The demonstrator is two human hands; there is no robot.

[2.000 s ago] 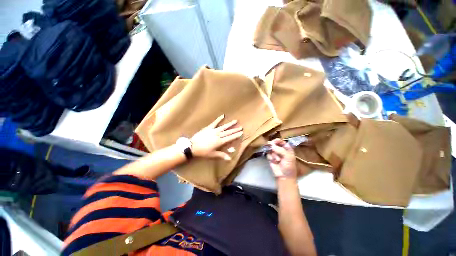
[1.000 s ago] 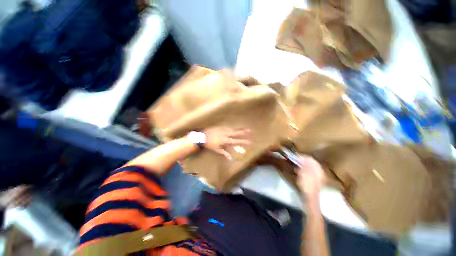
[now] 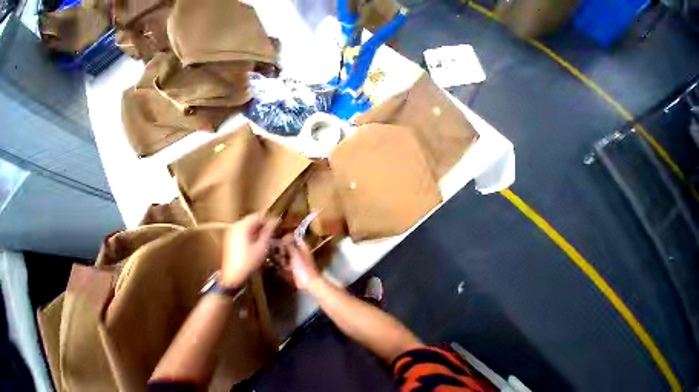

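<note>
Tan bag pieces [image 3: 383,180] fan out over the white-covered table, with small pale dots on several. A large tan piece [image 3: 165,298] hangs at the near left, under my left arm. My left hand [image 3: 247,245] is over the gathered inner edges, blurred, fingers bent; whether it grips anything is unclear. My right hand [image 3: 297,260] is beside it, fingers closed around a thin pale strip [image 3: 306,224] that sticks up from the fingertips. What lies under the fingers is hidden.
A tape roll [image 3: 322,132], a clear plastic bag [image 3: 283,105] and a blue stand [image 3: 356,69] are behind the pieces. More tan pieces [image 3: 218,34] lie at the back left. Grey floor with a yellow line [image 3: 582,264] is on the right.
The view has swung right. My left hand has left its flat spread on the tan piece and is now close beside my right hand. The near-left pieces are now folded and bunched.
</note>
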